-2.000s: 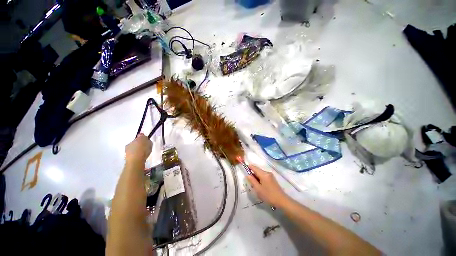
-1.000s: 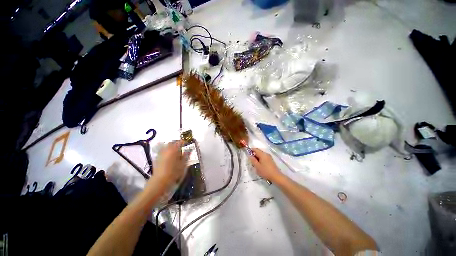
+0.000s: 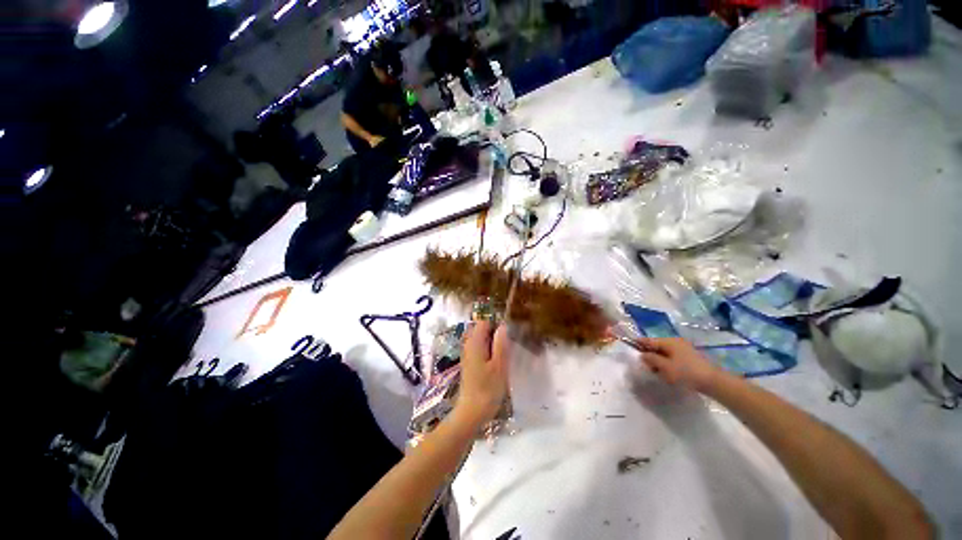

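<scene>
My right hand (image 3: 678, 362) grips the thin handle of the feather duster. The duster's orange-brown plume (image 3: 543, 306) points left across the white table. My left hand (image 3: 483, 367) is closed near the upper end of a clear packet, whose shiny plastic (image 3: 498, 409) shows beside and below the fingers. A thin cord (image 3: 514, 280) runs up from near my left hand, past the plume. My left hand hides part of the packet and the cord's lower part.
A black hanger (image 3: 399, 346) lies left of my left hand. Blue patterned strip (image 3: 768, 327), white padded piece (image 3: 881, 340) and clear plastic (image 3: 691, 211) lie to the right. Dark garments (image 3: 264, 454) fill the lower left. A person (image 3: 369, 105) and blue bag (image 3: 667, 51) are at the back.
The view has tilted up, showing more of the room. My left hand has let go of the hanger and closed on the packet. The plume lies flatter; the looping cord near the front is gone from view.
</scene>
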